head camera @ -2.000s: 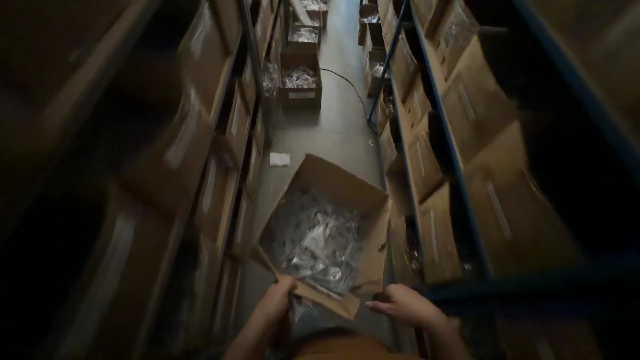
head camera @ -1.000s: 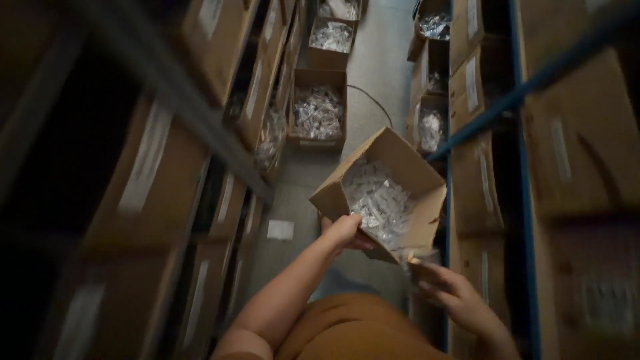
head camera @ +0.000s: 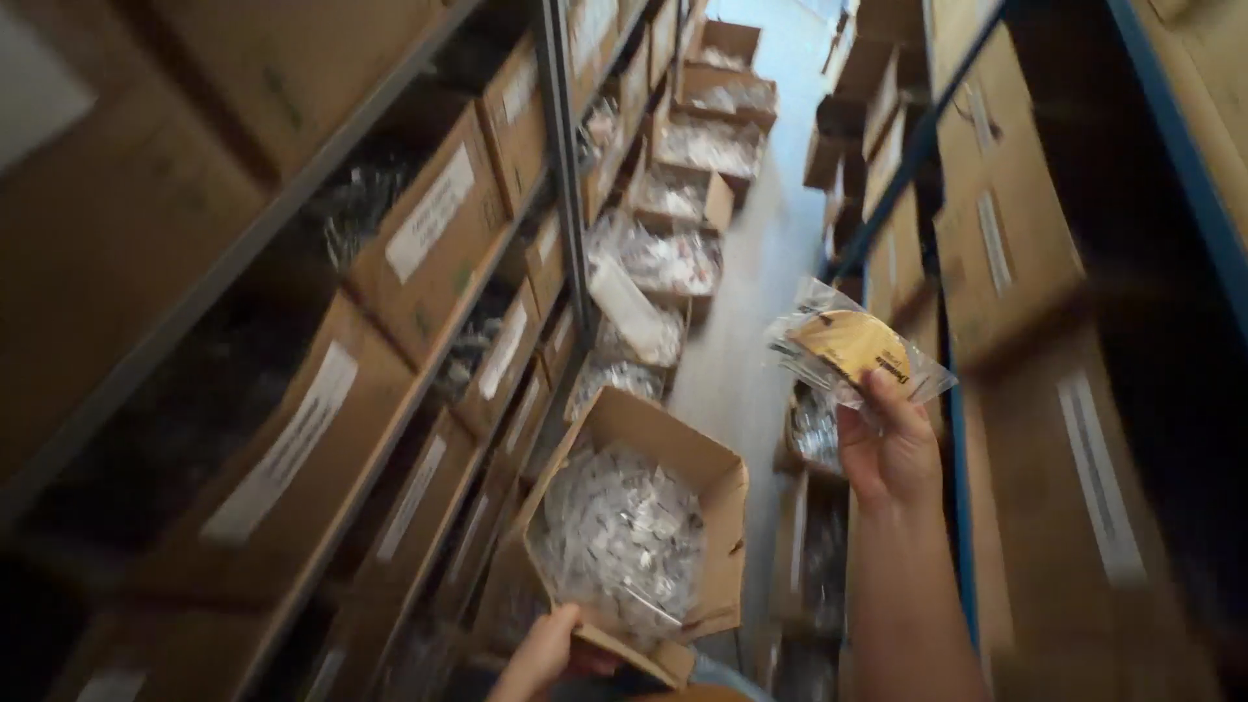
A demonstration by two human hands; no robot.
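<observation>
My left hand [head camera: 561, 648] grips the near edge of an open cardboard box [head camera: 726, 546], low in the middle of the view. Inside the box lie many small clear plastic bags [head camera: 629, 526] with small parts that are too small to tell. My right hand [head camera: 892, 434] is raised to the right of the box, apart from it. Between its thumb and fingers it holds a clear plastic bag with a yellow printed card [head camera: 848, 341] in it; the card bears writing.
Shelving with labelled cardboard boxes [head camera: 429, 214] runs along the left. More boxes [head camera: 994, 244] stand behind blue shelf posts on the right. A row of open boxes of bagged parts [head camera: 712, 141] stands on the aisle floor [head camera: 741, 292], along its left side.
My right hand has moved up and away from the box and now holds up the bag with the yellow card. My left hand still grips the box. The view has swung.
</observation>
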